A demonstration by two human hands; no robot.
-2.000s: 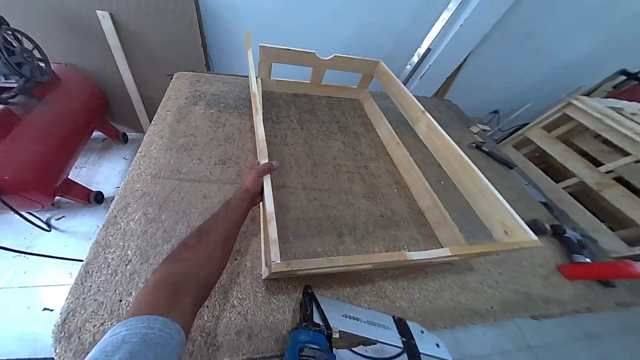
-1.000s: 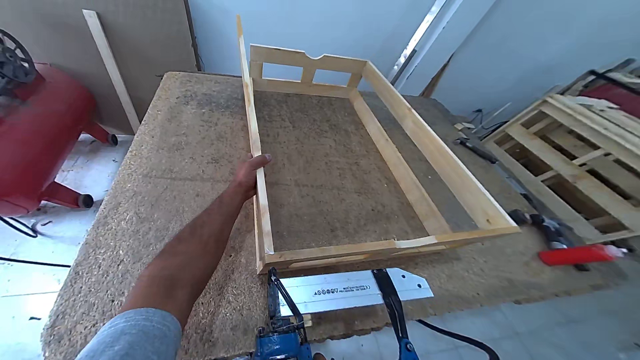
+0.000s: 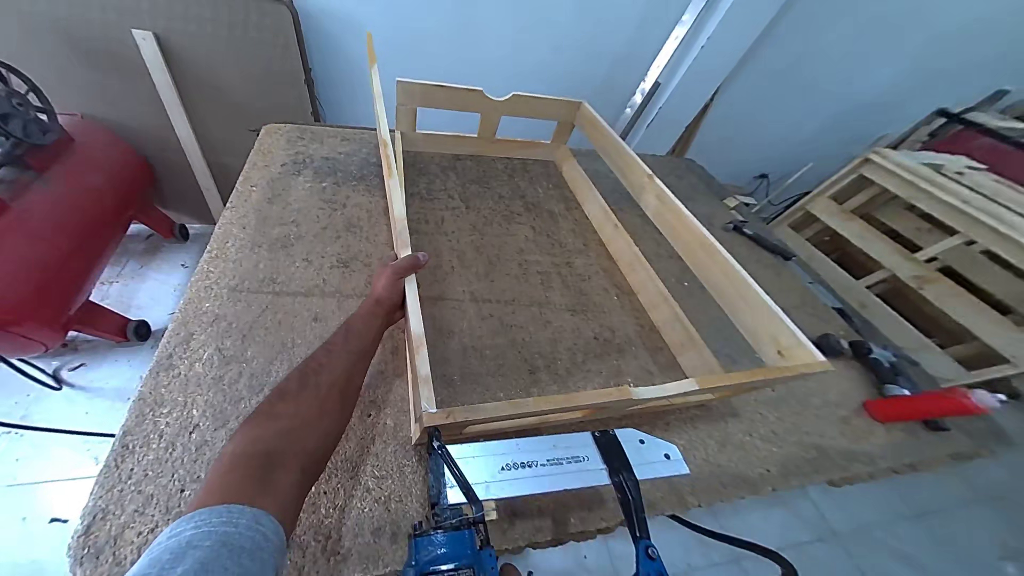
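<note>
My left hand grips a long wooden slat along the left side of an open wooden frame. The slat's far end stands up free above the frame, while its near end meets the frame's near left corner. Just below that corner is a blue pneumatic nailer with a silver magazine, lying along the frame's near rail. Only a fingertip of my right hand shows, at the bottom edge beside the nailer; its grip on the tool is hidden.
The frame lies on a particleboard table. A red air compressor stands on the floor at left. At right are a red bottle, a dark tool, a hand saw and stacked wooden frames. A black hose crosses the lower right.
The nailer has come closer to the frame's near left corner, and its magazine has swung to lie along the near rail. My left hand keeps its grip on the slat.
</note>
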